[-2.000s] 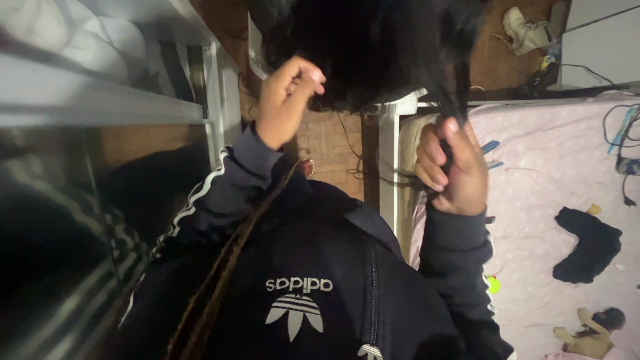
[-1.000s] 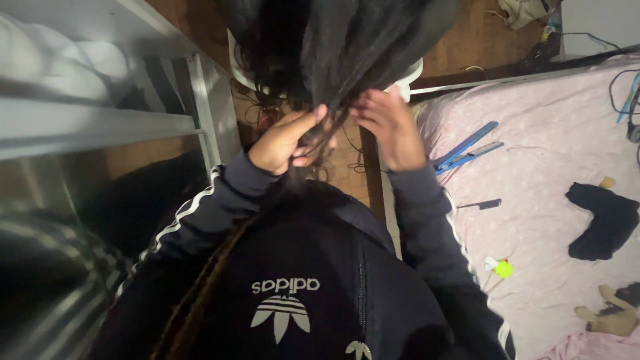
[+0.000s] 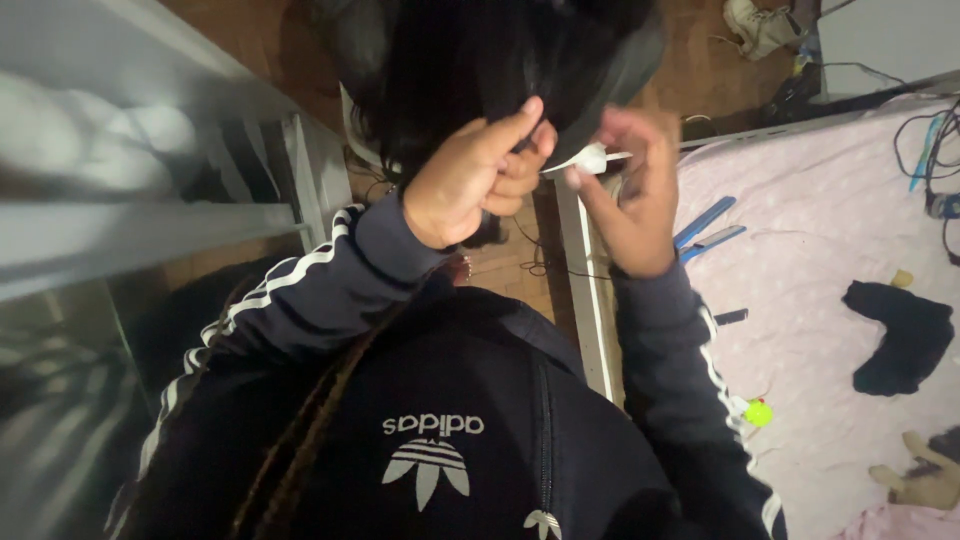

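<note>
Dark hair (image 3: pixel 480 67) on another person's head fills the top middle of the view. My left hand (image 3: pixel 484 169) is closed on a gathered lock at the lower edge of the hair, its thumb pointing up. Just to the right, my right hand (image 3: pixel 634 187) holds a small white item (image 3: pixel 591 159) between thumb and fingers. A thin white strip runs from that item toward my left hand; what the item is, I cannot tell. My right fingers are slightly blurred.
On the pink bedspread (image 3: pixel 802 262) at the right lie a blue hair straightener (image 3: pixel 709 229), a dark comb (image 3: pixel 731 316), a black cloth item (image 3: pixel 896 337) and cables (image 3: pixel 930 150). A white shoe (image 3: pixel 757 30) is on the wooden floor. Glass-fronted furniture (image 3: pixel 142 247) stands at the left.
Both hands were at the hair a second ago, the right one with spread fingers. Now the right hand is farther right with the white item in it, while the left grips the lock.
</note>
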